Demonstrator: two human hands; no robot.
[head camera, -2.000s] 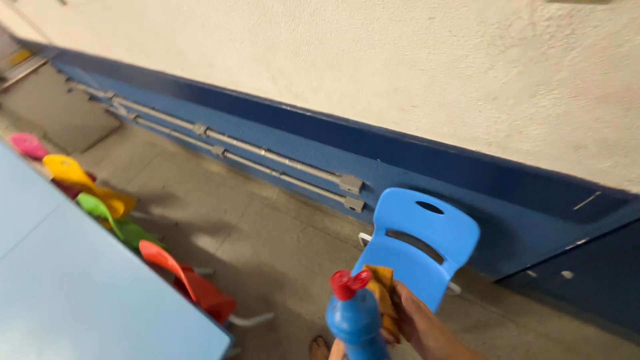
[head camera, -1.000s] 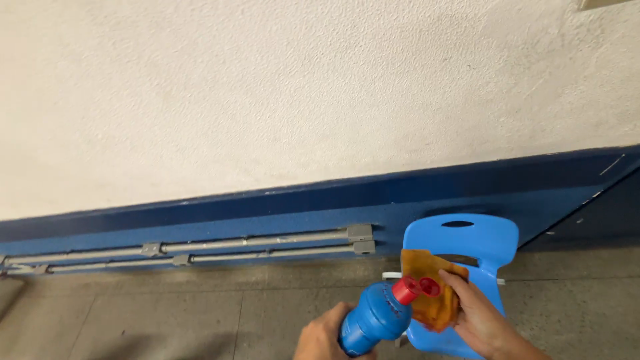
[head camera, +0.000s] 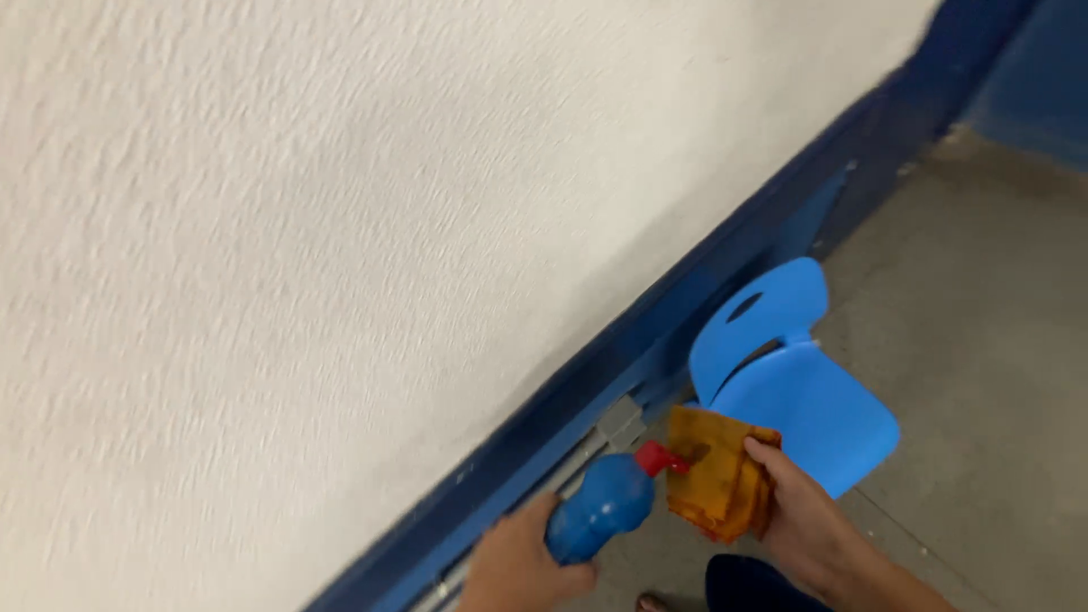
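Observation:
My left hand (head camera: 523, 552) grips a blue plastic squeeze bottle (head camera: 599, 506), tilted with its red flip-top cap toward the cloth. In my right hand (head camera: 803, 518) is a folded orange-yellow cloth (head camera: 718, 467), which bears a dark wet-looking spot close to the cap. Whether the cap touches the cloth I cannot tell. Behind the cloth stands a blue plastic chair (head camera: 812, 408) with slots in its backrest, near the wall.
A rough cream wall (head camera: 340, 255) with a dark blue lower band (head camera: 671, 297) fills the left and middle. Grey metal conduit with a box (head camera: 622, 421) runs low along it. Concrete floor (head camera: 994, 340) lies to the right; a foot shows at the bottom edge.
The view has swung strongly. The bottle, upright two seconds ago, is now tilted with its cap at the cloth. The dark spot on the cloth was not visible in the earlier frames.

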